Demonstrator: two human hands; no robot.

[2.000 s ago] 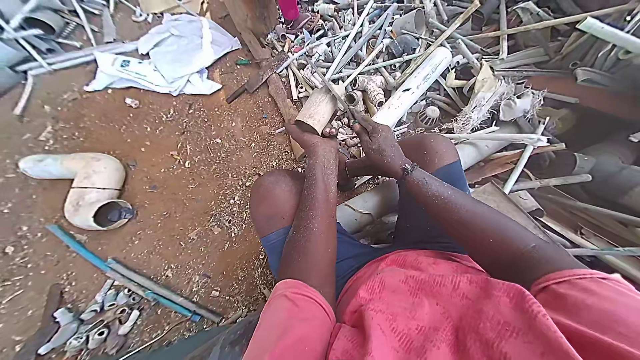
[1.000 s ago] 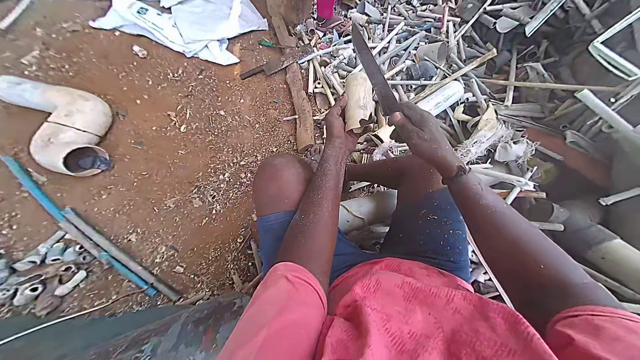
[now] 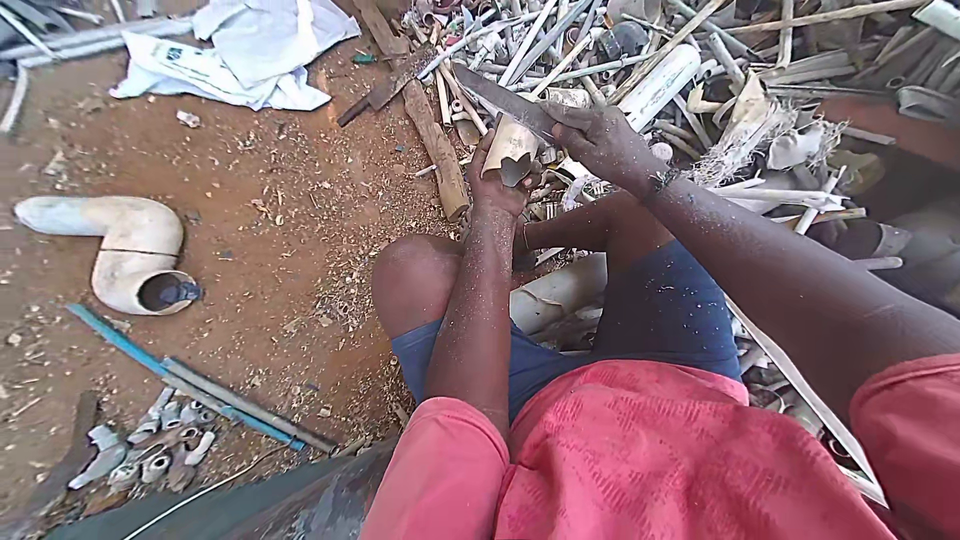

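My left hand [image 3: 501,180] grips a short piece of cream plastic pipe [image 3: 512,142], whose near end has a jagged, notched edge. In my right hand [image 3: 604,142] is a machete-like knife with a broad dark blade [image 3: 499,94]; the blade points up and left and lies over the pipe's far end. Whether the edge touches the pipe cannot be told. My right hand hides the knife's handle. Pale shavings cling to both forearms. Another dark blade [image 3: 394,86] lies across a wooden plank [image 3: 435,150] on the ground beyond my left hand.
A heap of pipe scraps [image 3: 577,45] spreads ahead and to the right. At left lie a bent pipe fitting [image 3: 142,232], a white sack [image 3: 255,56], blue and grey pipes [image 3: 217,401] and a pile of small fittings [image 3: 161,450]. A large grey pipe [image 3: 562,292] lies between my legs.
The knife pointed more steeply upward one second ago and now lies lower, across the pipe's far end. The pipe's notched end has come into sight.
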